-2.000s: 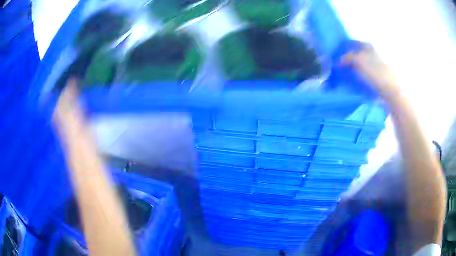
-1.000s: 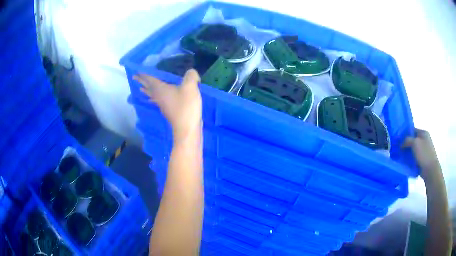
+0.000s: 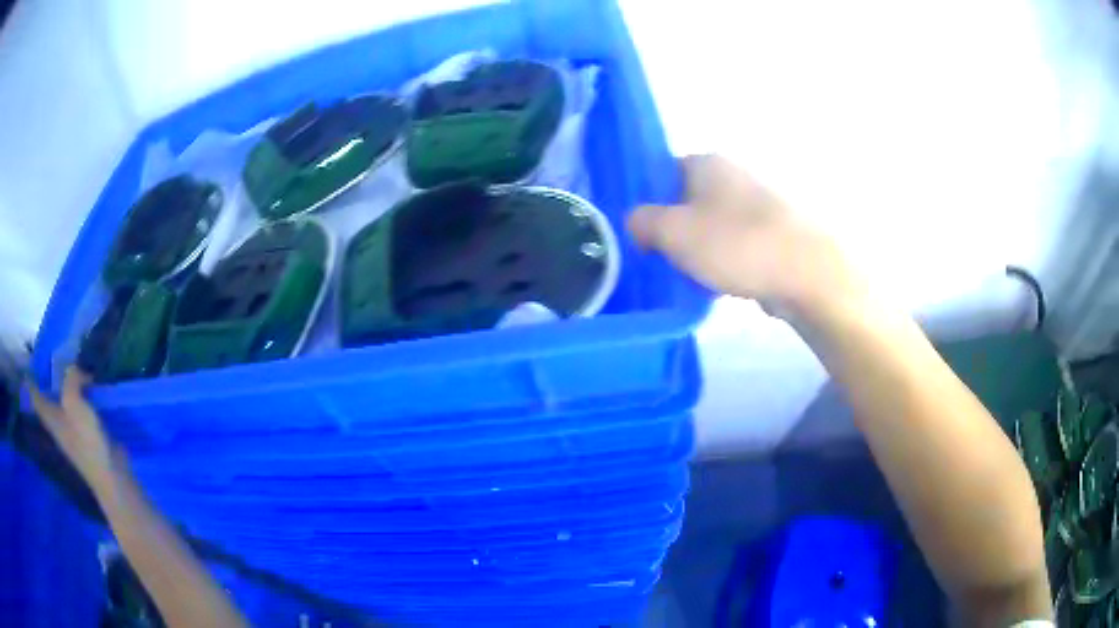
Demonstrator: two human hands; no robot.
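Note:
A blue crate (image 3: pixel 405 374) sits on top of a tall stack of blue crates (image 3: pixel 430 528). It holds several green housings (image 3: pixel 479 264) with dark centres and pale rims, lying on a creased white liner sheet (image 3: pixel 368 202). My right hand (image 3: pixel 736 239) grips the crate's right end, thumb over the rim. My left hand (image 3: pixel 80 429) is at the near left corner of the crate, small and partly blurred; its fingers touch the rim, and its exact hold is hard to see.
A blue stool (image 3: pixel 828 570) stands on the floor right of the stack. More green housings (image 3: pixel 1086 491) lie piled at the right edge beside a green surface (image 3: pixel 1000 374). A white wall (image 3: pixel 884 135) is behind. A dark strap or bar crosses at lower left.
The view has swung right, so the crate appears further left and turned. Both hands stay at the crate. The stool and piled housings have come into view, and the lower-left crates have mostly left it.

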